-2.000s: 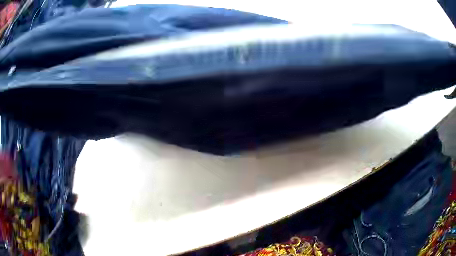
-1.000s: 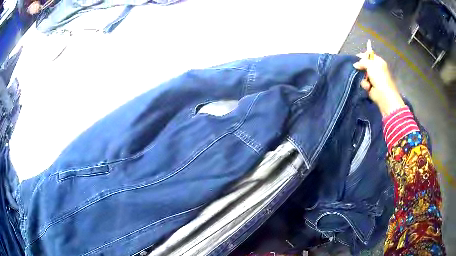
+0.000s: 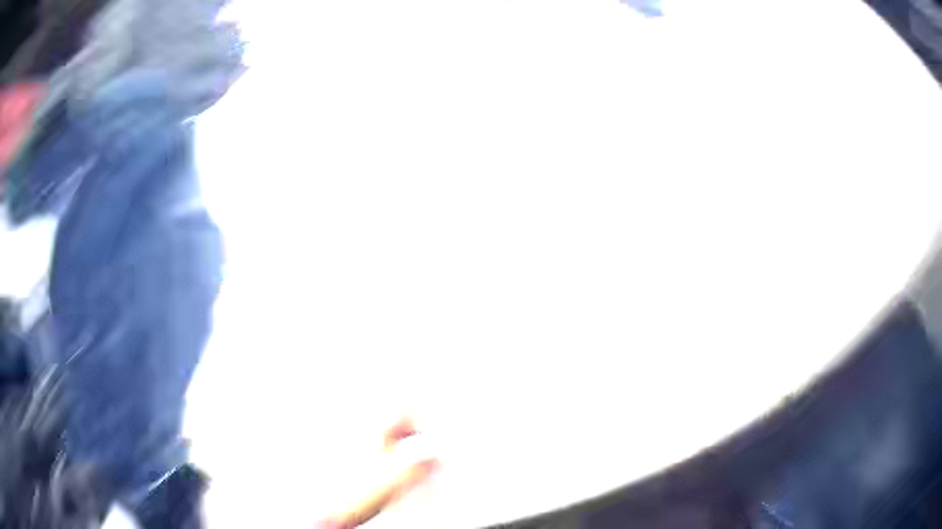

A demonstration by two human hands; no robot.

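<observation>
Blue denim garments (image 3: 134, 289) lie in a blurred heap along the left side. The white table (image 3: 558, 227) fills the middle of the view. My left hand (image 3: 398, 470) is low and left of centre, blurred, overexposed and partly cut off by the bottom edge. Two fingertips show apart over the table, pointing up and right, with nothing seen between them. My right hand is out of the picture.
The curved table edge (image 3: 759, 418) runs along the lower right. Dark blue denim (image 3: 878, 444) lies below it. Grey cloth (image 3: 170, 52) is at the upper left, with darker pieces (image 3: 31, 434) at the lower left.
The jacket spread across the table is gone from the middle. The right hand and sleeve have left the picture. The left hand now shows at the bottom, and the view has shifted.
</observation>
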